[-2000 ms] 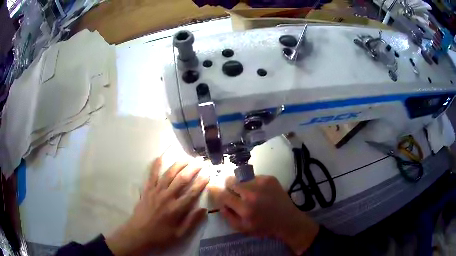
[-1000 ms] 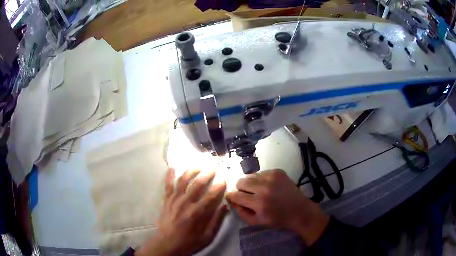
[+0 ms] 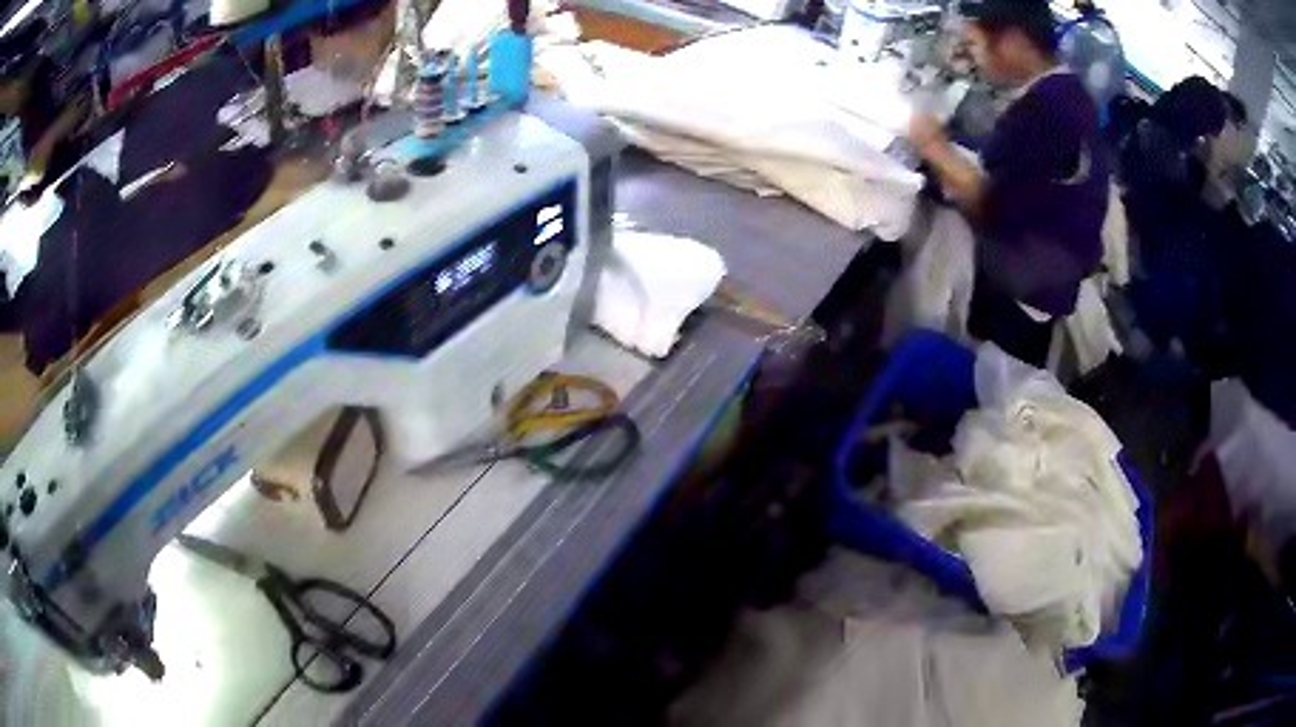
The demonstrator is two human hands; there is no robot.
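The white sewing machine (image 3: 341,284) with a blue stripe runs from the lower left to the upper middle, its needle end low at the left edge under the bright lamp. Its control panel (image 3: 462,270) shows lit digits. Black-handled shears (image 3: 330,632) lie on the white machine table (image 3: 427,533). Small scissors with yellow and green handles (image 3: 569,423) lie beyond them near the grey ruled edge. Neither of my hands is in the picture. The cream panel I held before is out of view.
A blue basket (image 3: 917,547) heaped with cream pieces (image 3: 1045,497) stands right of the table. More cream cloth (image 3: 881,668) lies in front of it. A person (image 3: 1045,185) in dark clothing is at a cloth pile (image 3: 768,114). White cloth (image 3: 654,291) lies beside the machine.
The view has swung far to the right, away from the needle. Both hands and the cream panels have left the picture. The basket and the person have come into view.
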